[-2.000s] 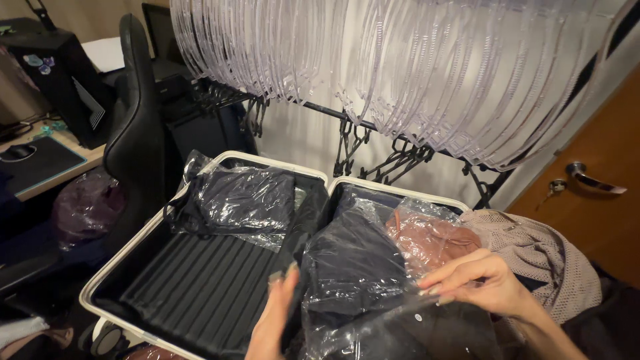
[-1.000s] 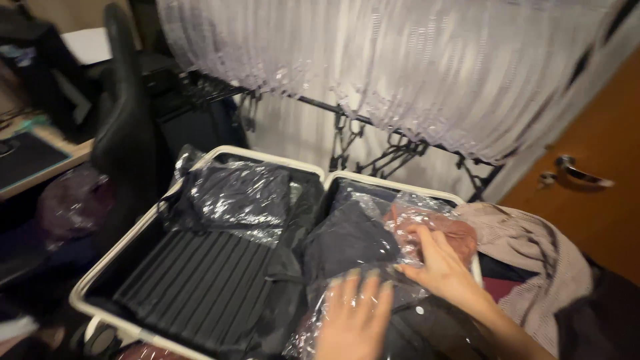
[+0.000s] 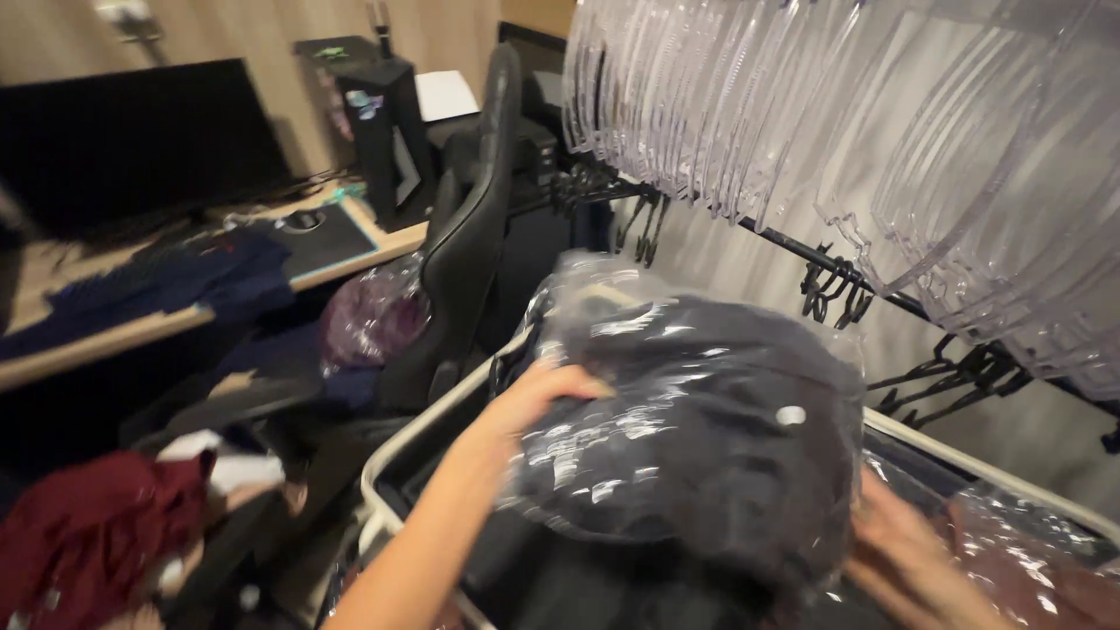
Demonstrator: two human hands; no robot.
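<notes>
Between my two hands is a dark folded garment in a clear plastic bag [image 3: 700,437], raised above the open suitcase [image 3: 394,455]. My left hand [image 3: 534,402] grips the bag's left side, its thumb on top of the plastic. My right hand [image 3: 901,542] holds the right edge, with its fingertips partly hidden and blurred. A reddish-brown garment in clear plastic [image 3: 1015,542] lies in the right half of the suitcase. The held bag hides much of the suitcase's inside.
Clear plastic hangers [image 3: 700,105] hang on a rack with a black bar [image 3: 787,245]. Left stand a black chair [image 3: 477,227], a desk [image 3: 175,328] with a monitor [image 3: 140,140], and a bagged purple garment [image 3: 376,315]. A dark red garment [image 3: 96,534] lies lower left.
The view has swung left, bringing the monitor in. My hands, which rested on bagged clothes one second ago, now hold a bagged dark garment up between them.
</notes>
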